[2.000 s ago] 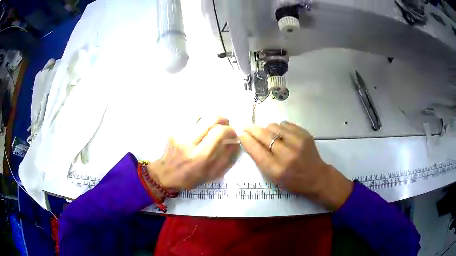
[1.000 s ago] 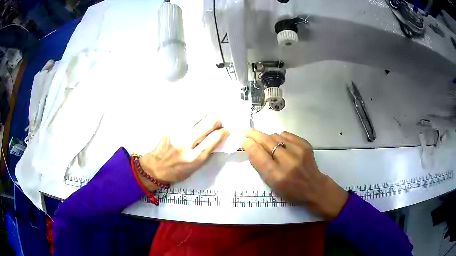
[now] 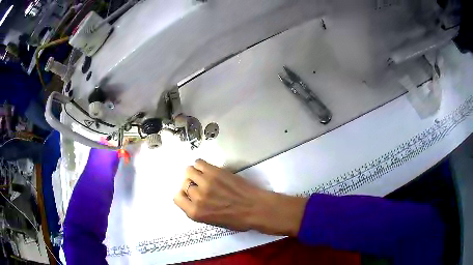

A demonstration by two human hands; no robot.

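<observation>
My right hand lies on the washed-out white area in front of the needle, fingers curled down; glare hides whether cloth is under or between them. My left sleeve reaches up to the lockstitch machine head, with a red bracelet string at the wrist; the left hand itself is hidden behind the head. The presser foot area is just above my right fingertips. White fabric edges cannot be told from the table.
Thread snips lie on the machine bed right of the needle. The large machine arm crosses the upper left. A ruler tape runs along the front edge. A pale scrap lies at the right. My red-covered lap is below.
The view has turned and shifted to the right. My left hand has left the fabric and gone up behind the machine head. My right hand remains in front of the needle, its fingers more curled.
</observation>
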